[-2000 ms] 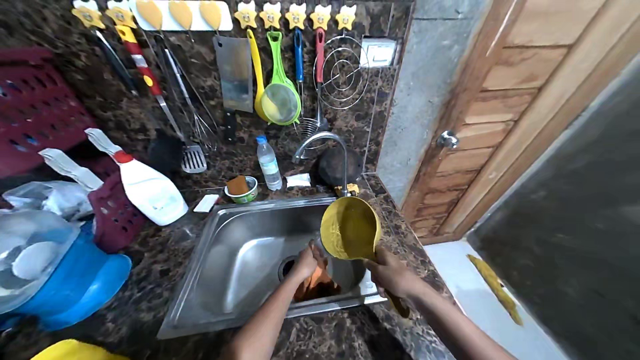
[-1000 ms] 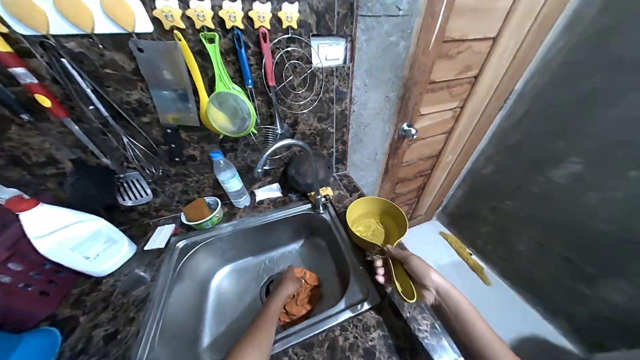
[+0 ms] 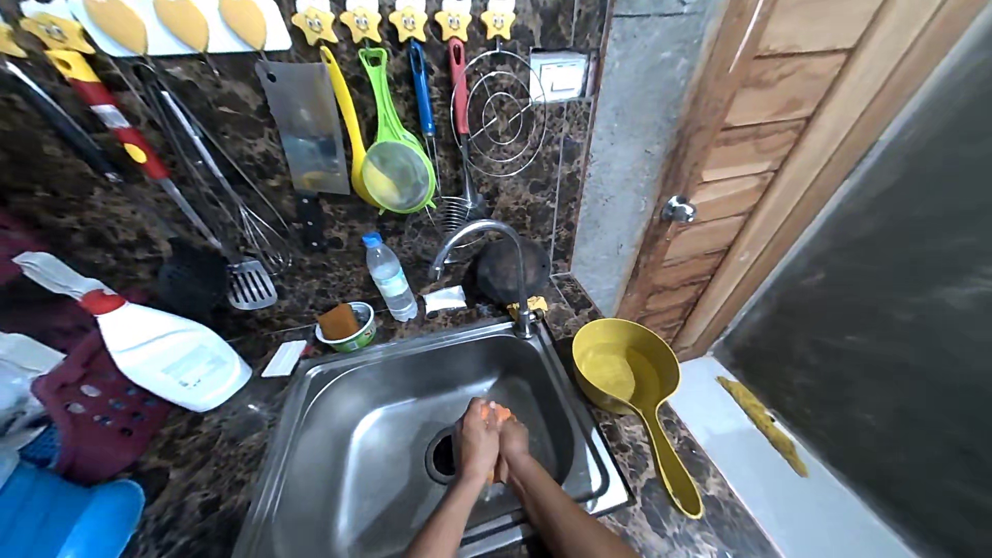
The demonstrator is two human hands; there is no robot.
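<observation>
Over the steel sink (image 3: 372,434), my left hand (image 3: 477,442) and my right hand (image 3: 513,446) are pressed together around a crumpled orange cloth (image 3: 497,412). Only bits of the cloth show above and below the fingers. The round drain (image 3: 442,456) lies just left of my hands, partly covered by them. A yellow plastic dipper (image 3: 626,364) rests on the counter right of the sink, its handle toward me, with what looks like water inside. The curved metal faucet (image 3: 521,271) stands at the sink's back right corner.
Behind the sink are a plastic bottle (image 3: 391,279), a small tub (image 3: 358,335) with a brown sponge (image 3: 339,322), and a dark round pan (image 3: 508,270). At left lies a white spray bottle (image 3: 167,349) by a maroon basket (image 3: 101,395). A cleaver (image 3: 306,128) and other utensils hang on the wall.
My right hand has let go of the yellow dipper, now on the counter, and has joined my left hand at the orange cloth. The cloth is bunched between both hands.
</observation>
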